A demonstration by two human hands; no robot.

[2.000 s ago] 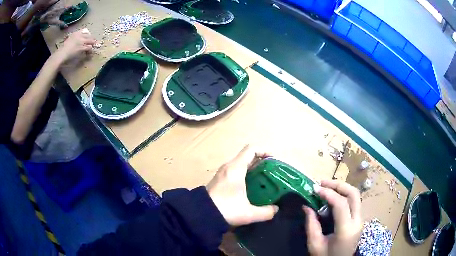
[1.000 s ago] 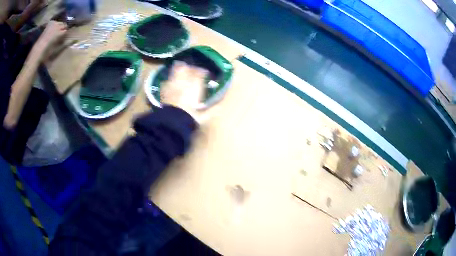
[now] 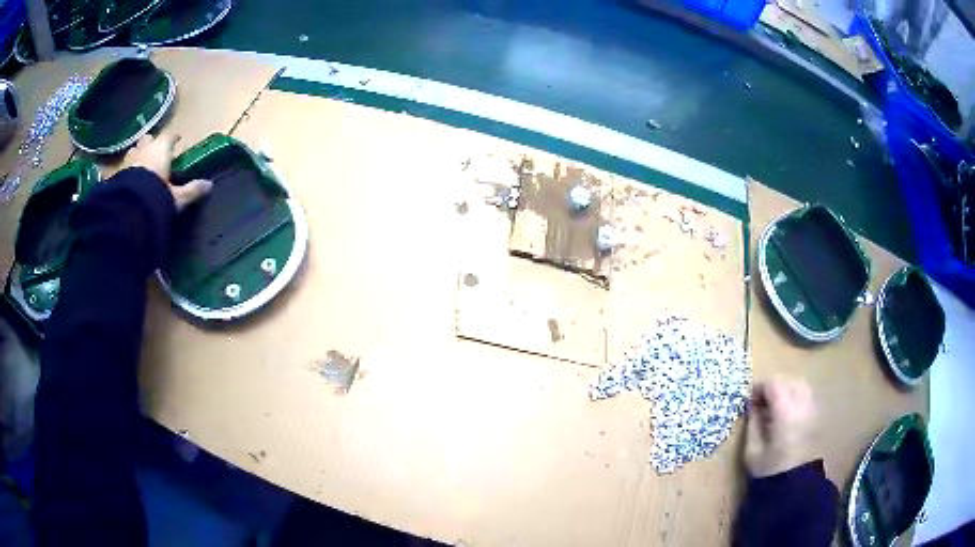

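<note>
A green oval housing with a pale rim lies on the cardboard at left, with two pale round fittings near its lower edge. My left hand is at its upper left end, thumb over the inner edge and fingers outside, gripping it. My right hand is blurred at the right edge of the pile of small speckled fittings. Its fingers look curled, but whether they pinch a fitting cannot be told.
Other housings lie at left and right. A stained brown piece with whitish blobs sits on the cardboard. A green conveyor-like surface runs behind the bench. Blue crates stand at far right.
The view has turned right. The housing earlier between both hands is no longer held there. My left hand has gone to a left housing; my right hand is now at the fittings pile.
</note>
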